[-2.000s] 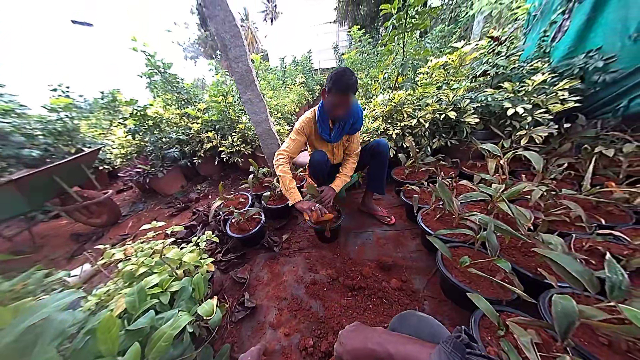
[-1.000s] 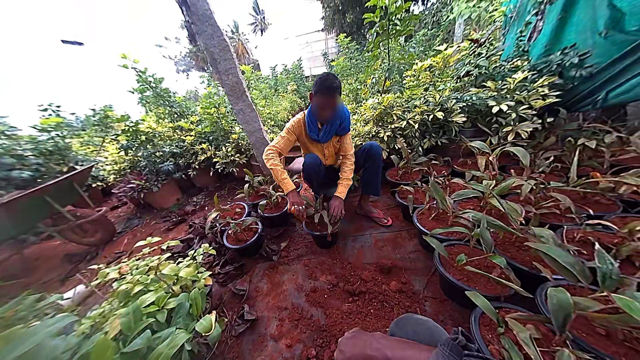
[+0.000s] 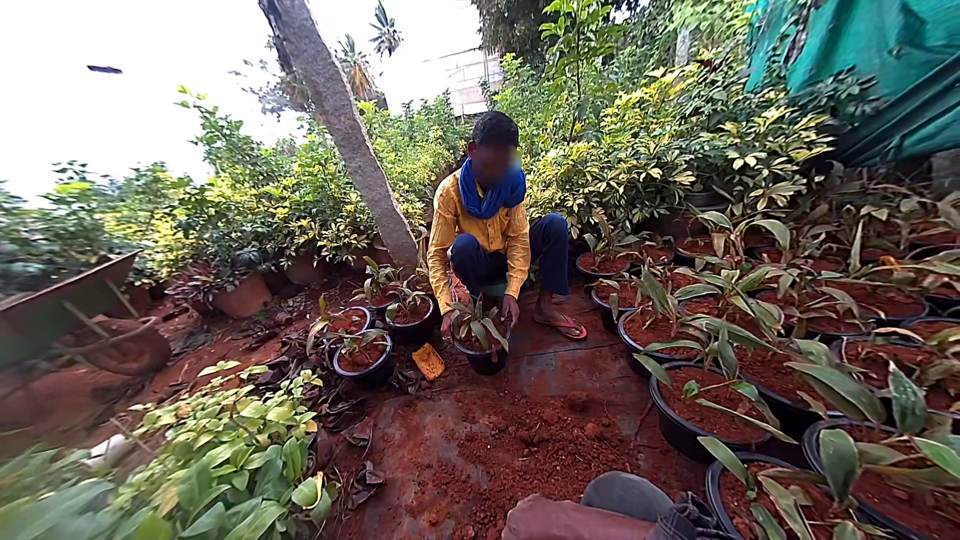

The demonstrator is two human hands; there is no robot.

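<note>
Neither my left hand nor my right hand shows. A brown-clothed limb (image 3: pixel 574 517) enters at the bottom edge beside a grey rounded thing (image 3: pixel 626 493); I cannot tell what part of the body it is. Across from me a co-worker squats and grips a black plastic pot (image 3: pixel 487 361) by both sides of its rim. Red soil and a leafy young plant (image 3: pixel 478 324) fill that pot. An orange-yellow flat piece (image 3: pixel 428 361) lies on the ground beside it. Loose red soil (image 3: pixel 540 450) is heaped between us.
Potted plants in black pots (image 3: pixel 679 427) crowd the right side. Several smaller pots (image 3: pixel 365 369) stand left of the co-worker. A leafy bush (image 3: pixel 240 450) fills the lower left, with a wheelbarrow (image 3: pixel 67 300) behind it. A slanting tree trunk (image 3: pixel 345 127) rises behind.
The co-worker's hands have moved from over the soil in the pot to its sides. The orange-yellow piece now lies on the ground, and the plant's leaves stand out more plainly.
</note>
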